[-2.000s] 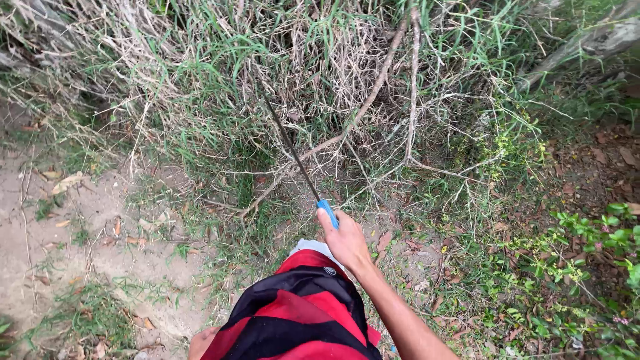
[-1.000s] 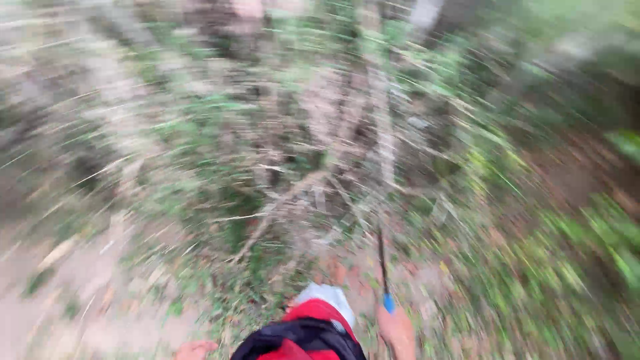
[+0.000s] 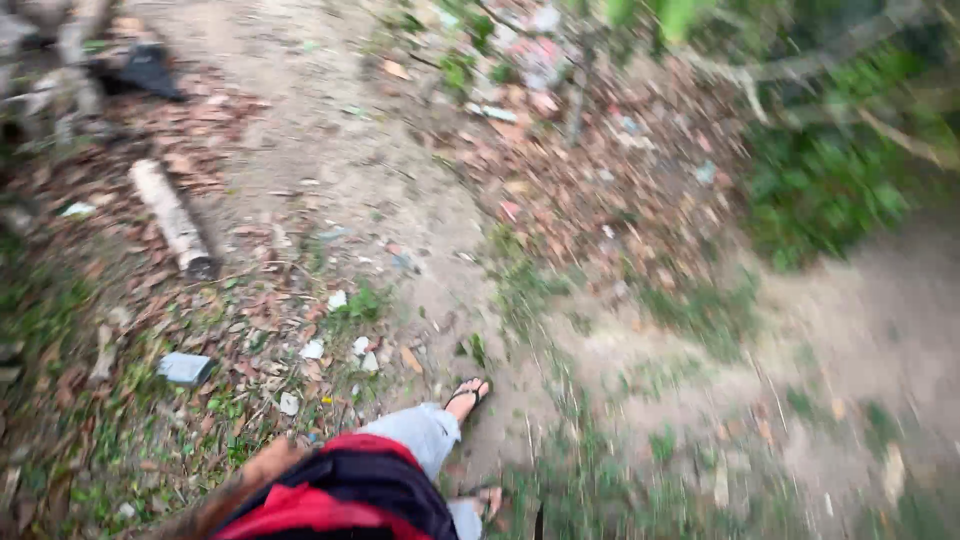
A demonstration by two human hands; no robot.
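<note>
My left hand (image 3: 276,459) is at the lower left, beside the red and black shirt (image 3: 360,480). It is blurred, and whether its fingers are apart or closed does not show; nothing is seen in it. My right hand is out of view. A thin dark tip (image 3: 538,521) pokes up at the bottom edge, right of my feet; it looks like the end of the long blade. The blue handle is hidden below the frame. One foot in a black flip-flop (image 3: 466,399) stands forward on the dirt, the other (image 3: 489,501) is farther back.
A cut log (image 3: 174,217) lies on dry leaves at the left, with a grey-blue block-like object (image 3: 185,368) nearer to me. A dirt path (image 3: 322,97) runs ahead. Leaf litter with scattered scraps (image 3: 600,165), leafy plants (image 3: 825,195) and branches are at the right.
The view has turned from the dry brush to a dirt path. My right hand, earlier gripping the blue handle of a long, thin dark-bladed tool, has left the frame. My left hand shows more.
</note>
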